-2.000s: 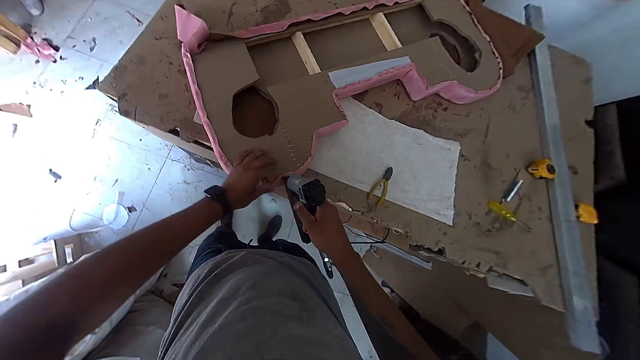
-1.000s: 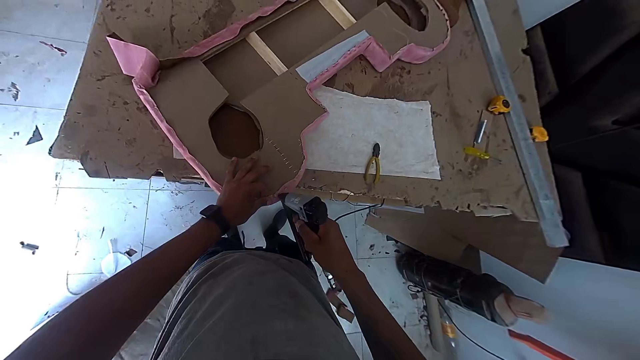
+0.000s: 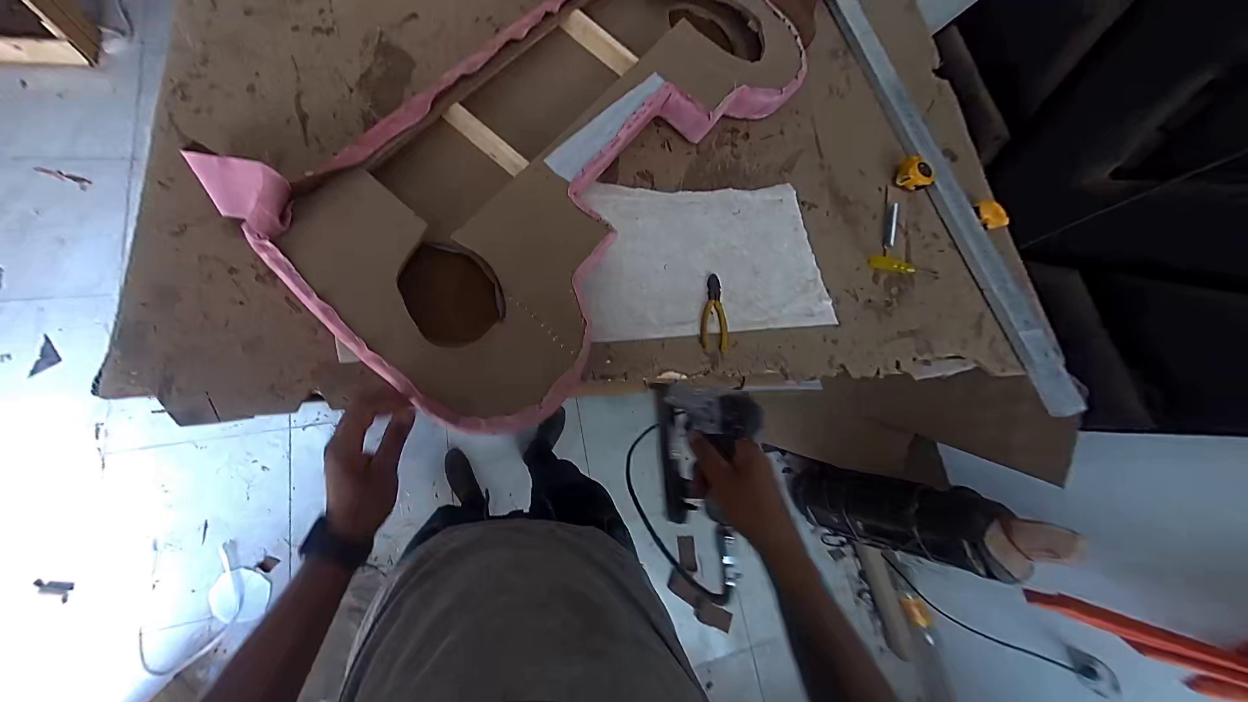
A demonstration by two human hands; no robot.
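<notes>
A cardboard-covered frame (image 3: pixel 517 361) edged with pink fabric (image 3: pixel 322 307) lies on the work table, its rounded end reaching past the front edge. My left hand (image 3: pixel 366 468), a dark watch on its wrist, is at that edge by the pink trim; its fingers are apart, and whether they touch the trim is unclear. Off the front edge, right of the frame, my right hand (image 3: pixel 731 478) grips a pneumatic staple gun (image 3: pixel 707 414) with a hose. Yellow-handled pliers (image 3: pixel 715 314) rest on a white sheet (image 3: pixel 702 253) beside the frame.
A long metal bar (image 3: pixel 965 214) crosses the table's right side, near two yellow tape measures (image 3: pixel 915 174) and a yellow-handled screwdriver (image 3: pixel 892 264). Below the right edge are a black-wrapped roll (image 3: pixel 897 512) and orange bars (image 3: pixel 1141 629). A dark hose (image 3: pixel 648 526) hangs to the floor by cardboard scraps.
My left hand has come off the cardboard face to the table's front edge. The staple gun in my right hand has moved right, away from the pink edge. The view has shifted.
</notes>
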